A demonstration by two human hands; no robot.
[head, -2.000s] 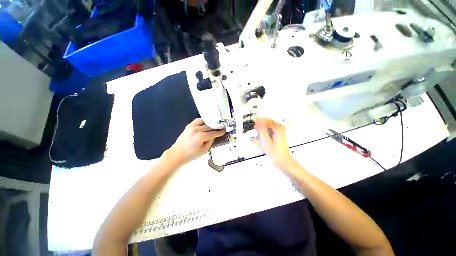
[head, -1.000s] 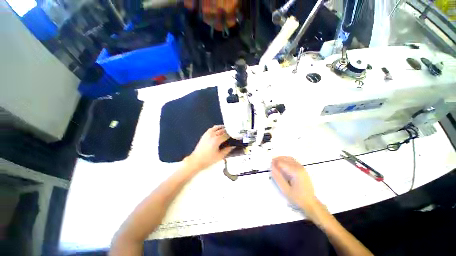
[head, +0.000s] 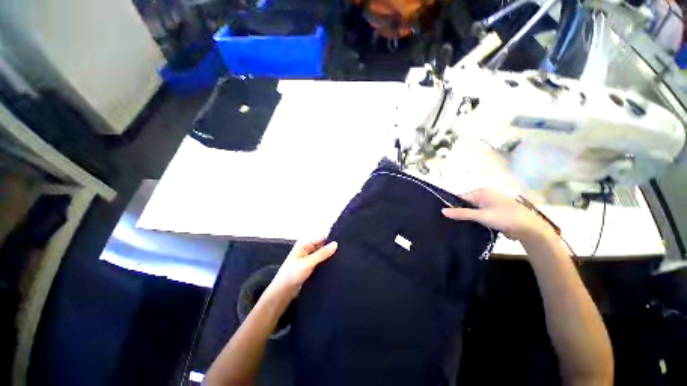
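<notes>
A large black panel [head: 377,301] with a small pale label and a thin pale line along its upper edge hangs over the table's front edge towards the lap. My left hand [head: 305,264] grips its left edge. My right hand [head: 493,213] holds its upper right side, thumb on top. The panel's top end lies just in front of the needle area [head: 422,151] of the white sewing machine [head: 587,139]. The fingers under the fabric are hidden.
A labelled black stack [head: 239,117] lies at the table's far left. A blue crate [head: 271,54] stands behind the white table [head: 331,128]. Snips [head: 538,213] lie partly hidden behind my right forearm. A round bin [head: 258,290] is below the table edge. A person is partly visible behind.
The black panel has moved from left of the needle to the table's front edge and lap, its label now showing. Both hands have moved onto its sides. The camera view has shifted left.
</notes>
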